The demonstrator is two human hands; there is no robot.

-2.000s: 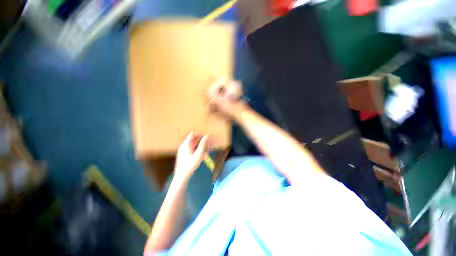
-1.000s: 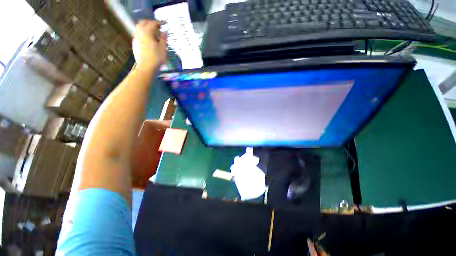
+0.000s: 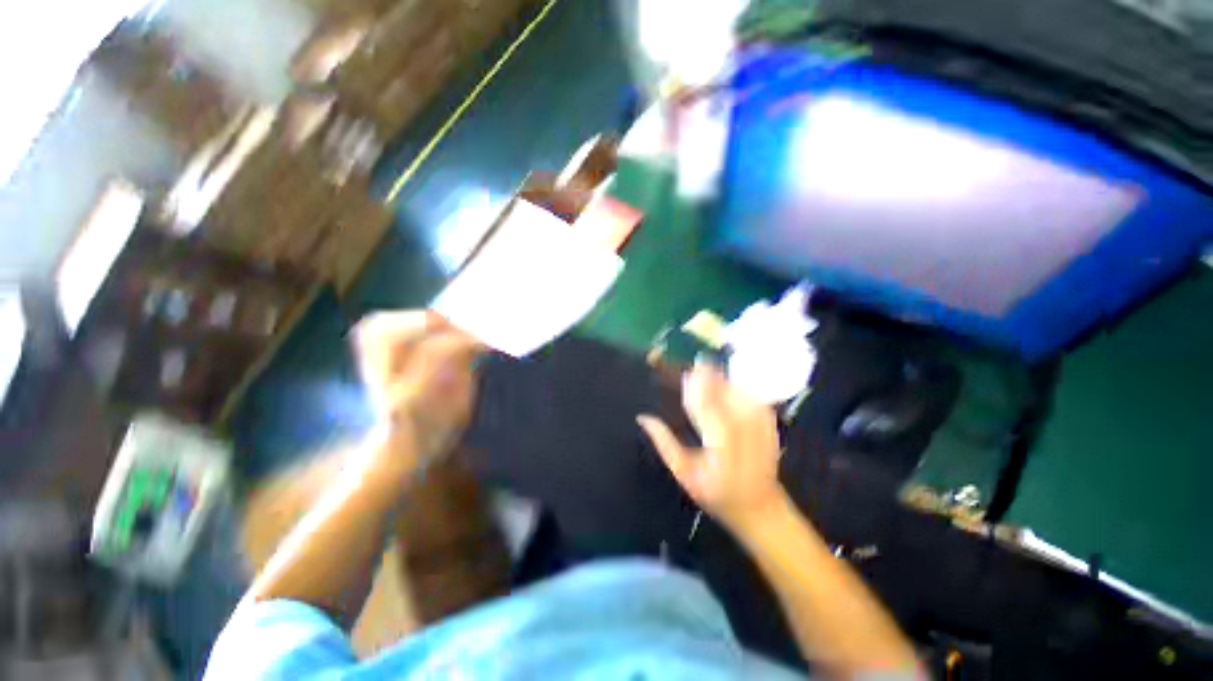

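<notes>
A white sheet [image 3: 532,277] is in my left hand [image 3: 423,375], held by its lower left corner above the edge of the black bench strip [image 3: 585,419]. The print side cannot be made out. My right hand [image 3: 725,446] is over the black strip with its fingers spread, apart from the sheet and holding nothing. Its fingertips are close to a crumpled white piece [image 3: 772,349] and a small yellow slip [image 3: 706,327]. The picture is blurred.
A monitor [image 3: 938,200] with a lit screen stands at the upper right on the green table [image 3: 1131,452]. A dark mouse-like object [image 3: 878,420] lies below it. A red card [image 3: 616,224] is behind the sheet. Brown cartons [image 3: 299,173] are stacked at the upper left.
The view has turned and shifted, with the monitor now farther right. My left hand has come back from the printed paper beside the keyboard and now holds a white sheet. My right hand has come fully into view.
</notes>
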